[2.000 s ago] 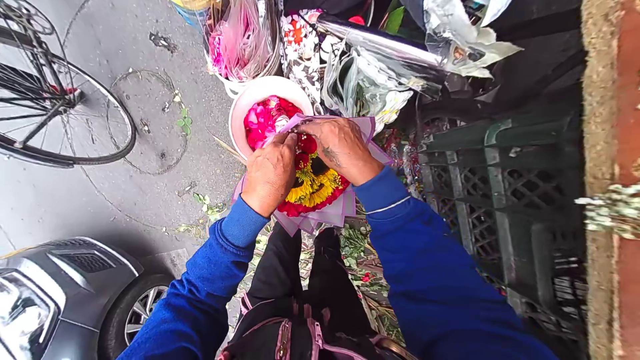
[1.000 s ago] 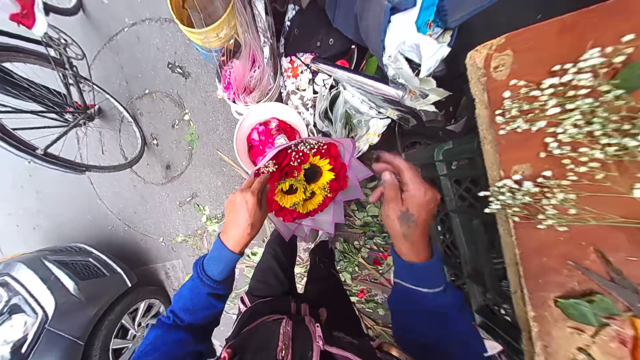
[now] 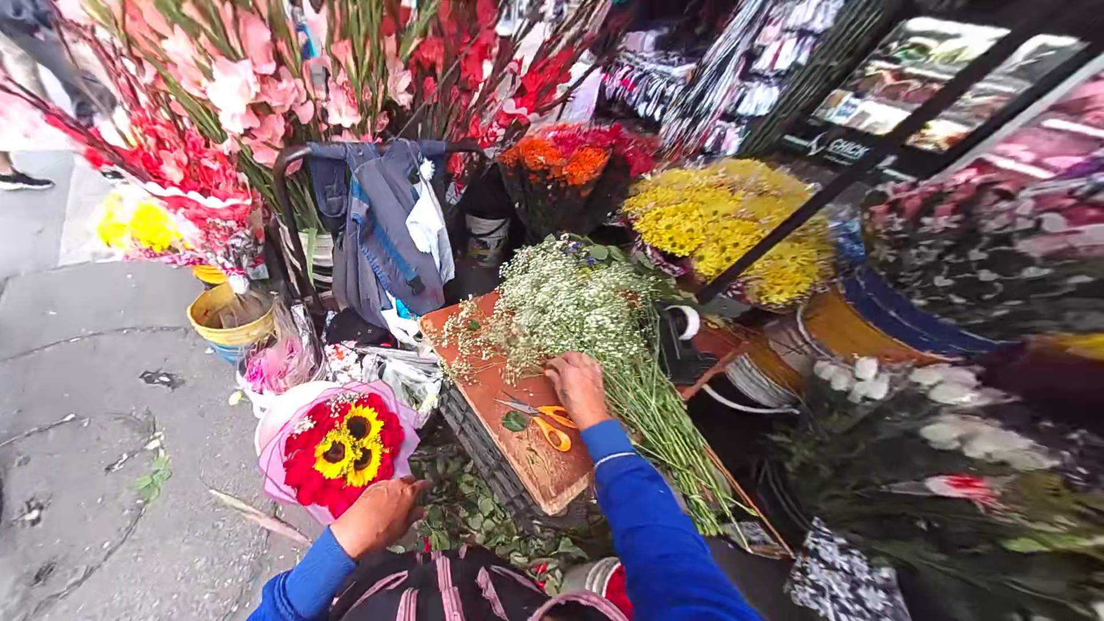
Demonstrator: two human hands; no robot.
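My left hand point(image 3: 379, 516) is at the lower edge of a round bouquet point(image 3: 347, 448) of red roses and sunflowers in pale purple wrapping; its fingers are bent, and whether they grip the wrapping is hidden. Over the orange-brown board point(image 3: 539, 470), my right hand point(image 3: 578, 386) touches the lower left edge of a heap of white baby's breath point(image 3: 573, 302), fingers bent together; a sprig between them cannot be made out. Orange-handled scissors point(image 3: 543, 418) lie just below that hand, next to a green leaf point(image 3: 515, 421). Long green stems point(image 3: 668, 431) run down the board's right side.
A yellow bucket point(image 3: 228, 323) stands on the pavement at left. Behind the board are a jacket point(image 3: 384, 233) on a metal frame, orange flowers point(image 3: 565, 159) and yellow daisies point(image 3: 729, 224). A dark crate point(image 3: 487, 448) supports the board. White roll of tape point(image 3: 684, 322) lies at its back right.
The view has swung up and right. Both hands were at the bouquet at first; my right hand has left it and is now at the baby's breath on the board.
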